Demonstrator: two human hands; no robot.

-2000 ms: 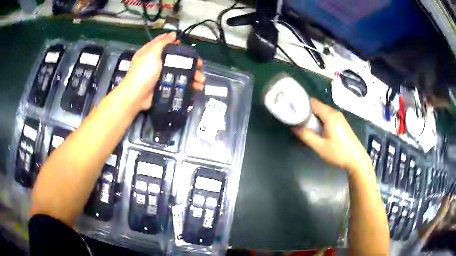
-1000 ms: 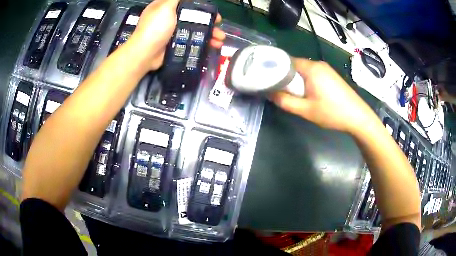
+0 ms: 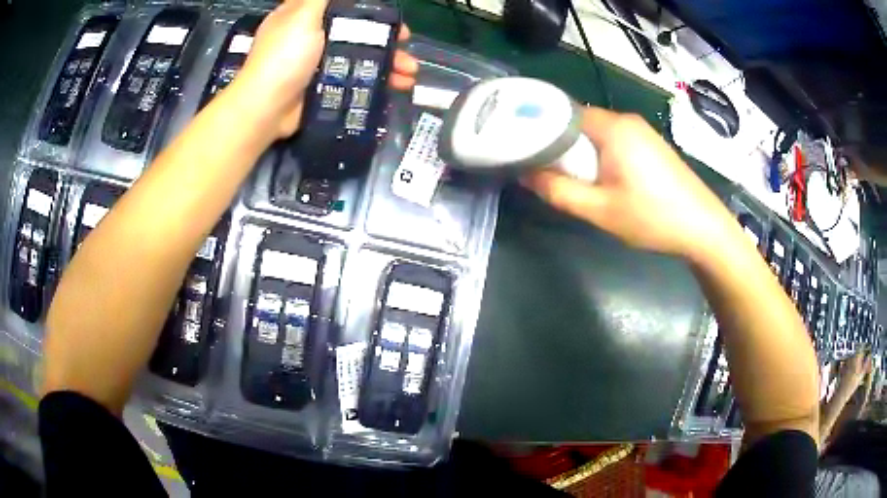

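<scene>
My left hand [image 3: 282, 63] holds a black mobile phone [image 3: 346, 92], its back with white label and small patches facing up, above the blister tray [image 3: 465, 292]. My right hand [image 3: 627, 180] grips the white barcode scanner [image 3: 514, 126] by its handle, its head over the tray's upper right pocket. A printed label slip [image 3: 421, 160] lies in that pocket, left of the scanner head. Other phones lie in the tray's pockets, one at the lower right [image 3: 407, 347] with another slip [image 3: 351, 379] beside it. The left fingertips show at the held phone's right edge.
More phones in trays [image 3: 715, 389] lie at the right. A dark mouse [image 3: 713, 107] and red and blue tools [image 3: 798, 183] are on white paper at the back right, below a monitor [image 3: 768, 44]. Another person's hand [image 3: 844, 389] shows at the right edge. Red stools are below the bench.
My right hand has moved the scanner left from the green mat to over the tray. The red light seen on the slip a second ago is gone. The left hand still holds the phone.
</scene>
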